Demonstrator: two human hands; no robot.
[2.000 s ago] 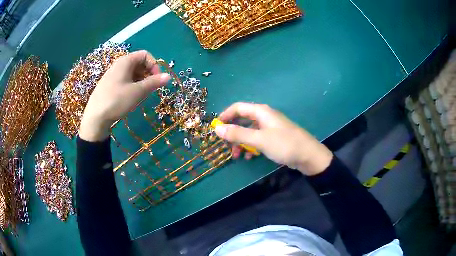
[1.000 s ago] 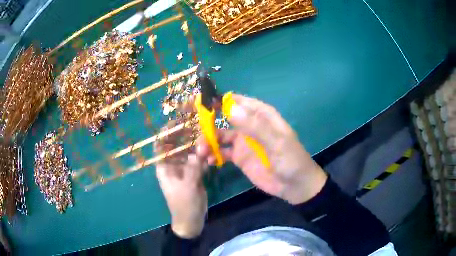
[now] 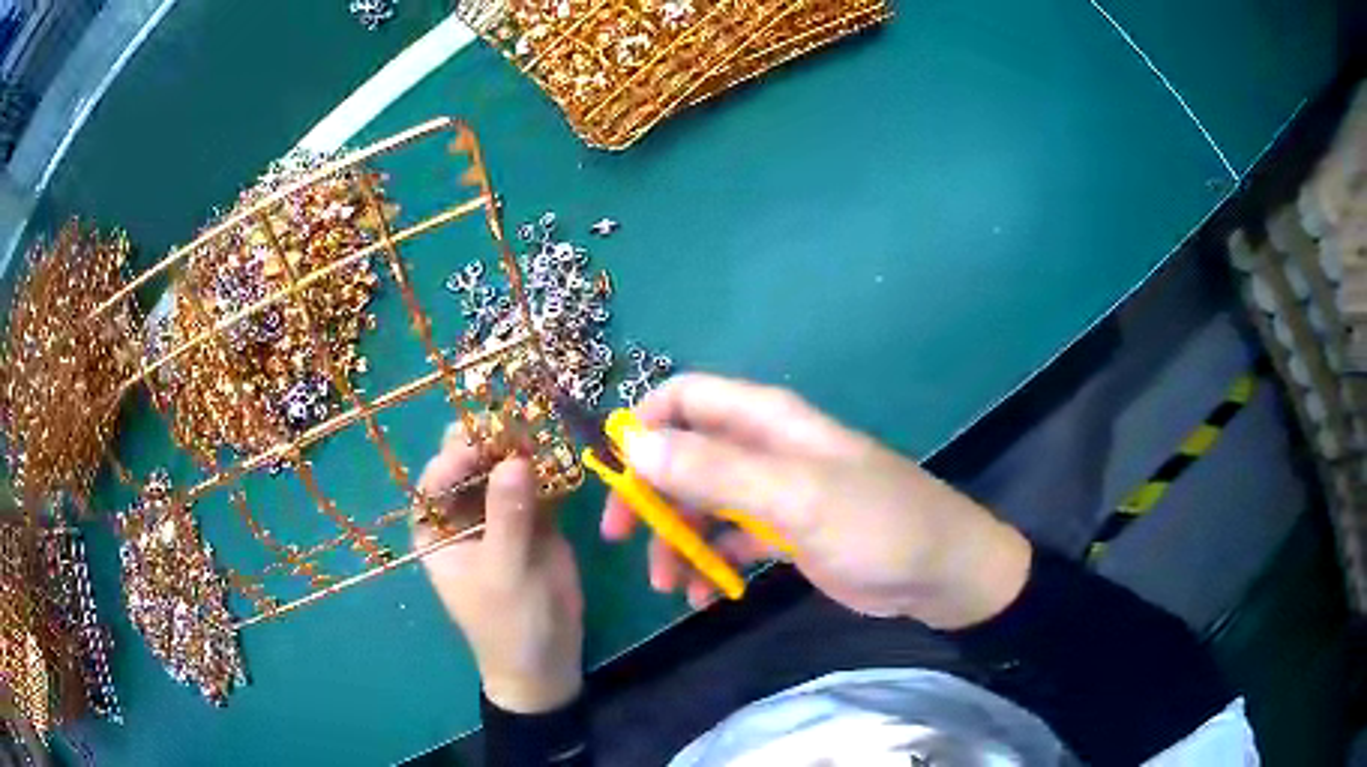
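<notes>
A gold sprue frame (image 3: 294, 282) is raised over the table, spanning the left half of the view, with small parts still attached near its lower right corner. My left hand (image 3: 502, 570) grips that corner, thumb on top. My right hand (image 3: 810, 502) holds flush cutters with yellow handles (image 3: 678, 537); their dark jaws are at the frame's attached parts. Whether the jaws are closed on a runner cannot be told. Loose silver and gold cut parts (image 3: 558, 292) lie on the green table beyond my hands, partly behind the frame.
A large mixed parts pile (image 3: 225, 337) lies left, behind the frame. A smaller coppery pile (image 3: 177, 599) lies nearer. Tangled gold runners (image 3: 63, 352) are far left. A stack of uncut frames (image 3: 682, 60) is at the top. The table's curved edge runs along the right.
The frame is lifted off the table and extends left over the piles. My left hand has moved down to its near right corner. The cutters have come down to the attached parts.
</notes>
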